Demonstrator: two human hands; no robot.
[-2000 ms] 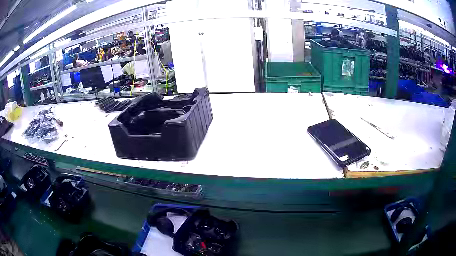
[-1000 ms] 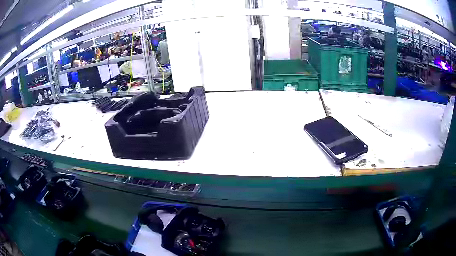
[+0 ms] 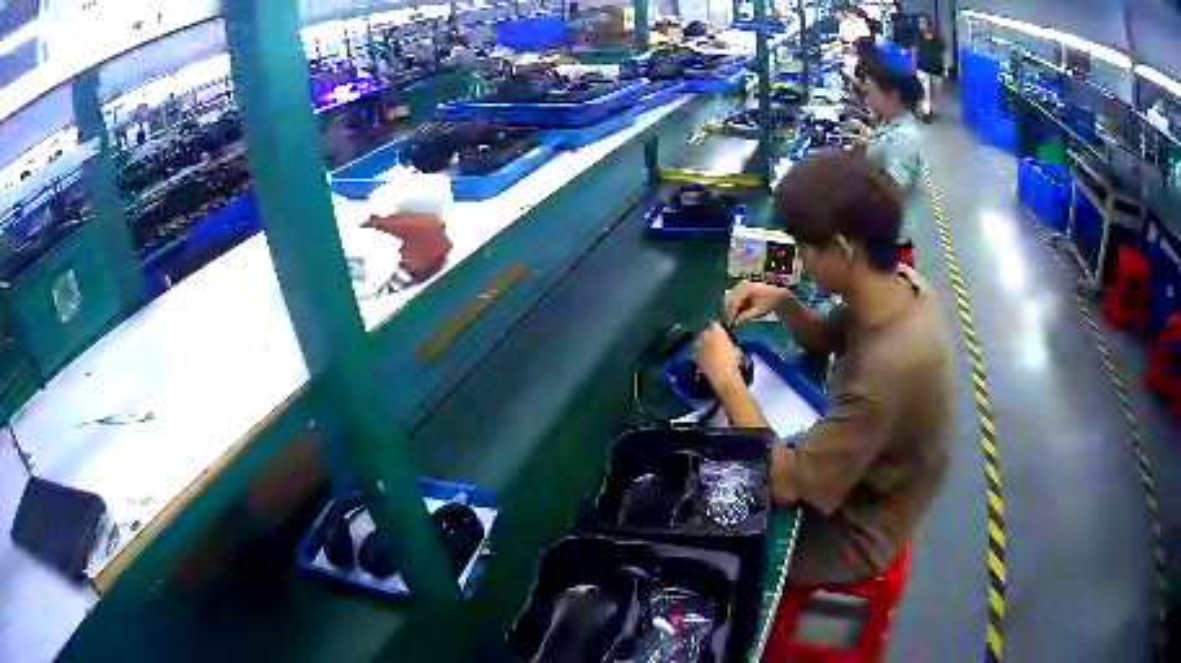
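Note:
Neither of my hands is in view. Two black moulded trays lie nearest on the belt's right edge: the front one [image 3: 560, 562] is cut off by the bottom edge and holds a dark rounded piece and a clear accessory bag [image 3: 679, 624] with a red spot. The second tray [image 3: 623, 453] behind it holds a dark piece and another shiny bag [image 3: 729, 494]. A blue tray [image 3: 483, 497] with black headphones [image 3: 457, 528] sits to the left, partly behind a green post.
A seated person [image 3: 870, 389] works at the belt's right side over a blue tray [image 3: 806, 393]. A green post [image 3: 311, 246] crosses the left. The white shelf [image 3: 168, 350] bears a flat black device [image 3: 58, 525] and blue trays. A striped aisle lies right.
The view has swung to the right along the line. The large black bin and green crates have left the picture; the seated person and two moulded trays have come into it.

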